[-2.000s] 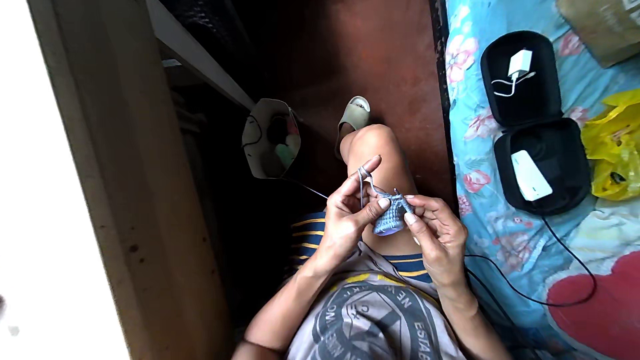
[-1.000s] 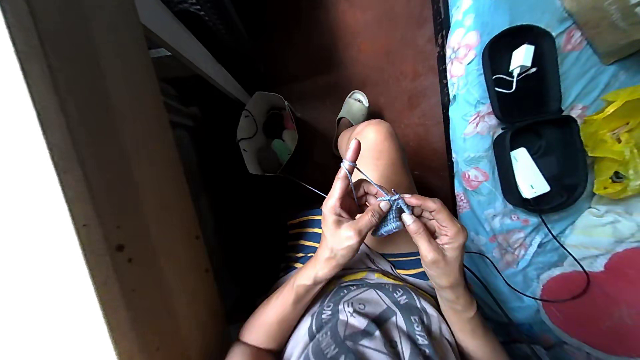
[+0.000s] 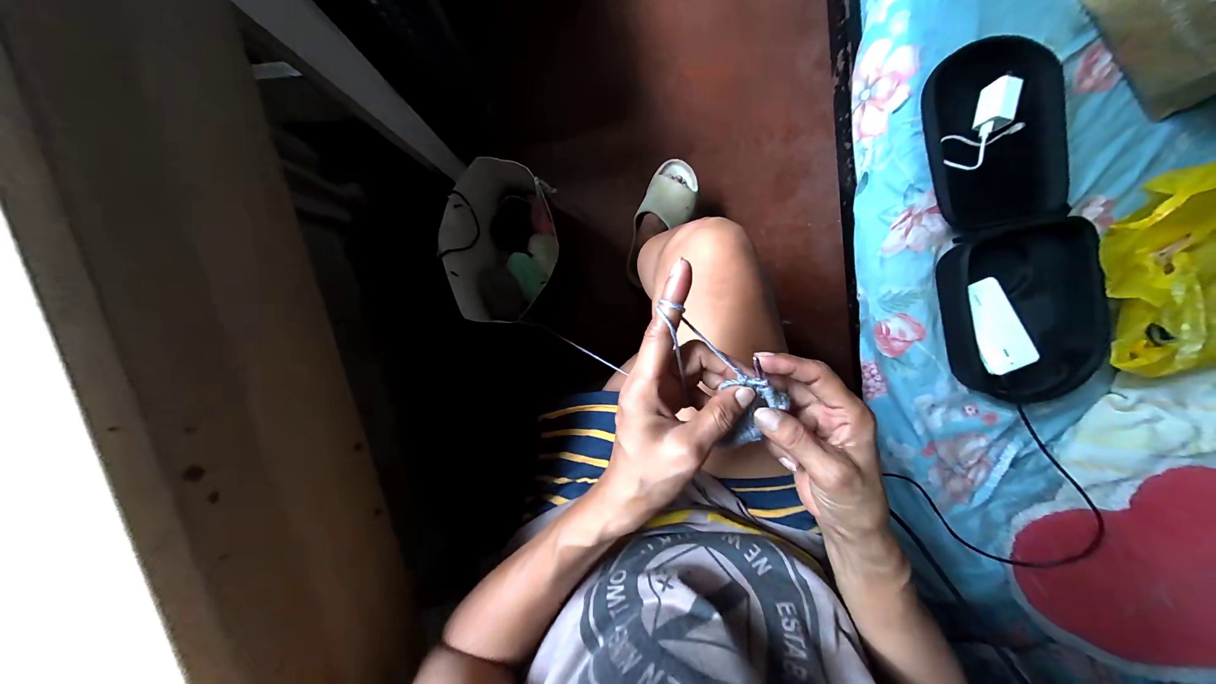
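My left hand (image 3: 665, 418) pinches the edge of a small blue-grey crocheted piece (image 3: 750, 413) between thumb and fingers, above my lap. Its index finger points up with blue-grey yarn (image 3: 703, 334) looped around it, and the strand runs down to the work. On the piece's other side, my right hand (image 3: 822, 432) holds a thin crochet hook (image 3: 758, 365), of which only a short part shows; its thumb rests against the stitches. More yarn trails left from my hands to an open pale bag (image 3: 464, 271) holding balls of yarn (image 3: 525, 273).
At the right, a bed with a floral blue sheet (image 3: 893, 275) bears an open black case (image 3: 1083, 294) with a white device (image 3: 1002, 326) and charger (image 3: 997, 103), a yellow plastic bag (image 3: 1164, 275) and a black cable (image 3: 1064, 560). A wooden panel (image 3: 190, 399) stands at the left.
My left index finger has risen from its bent position two seconds ago, with the yarn still around it. The crocheted piece is now more covered by my fingers.
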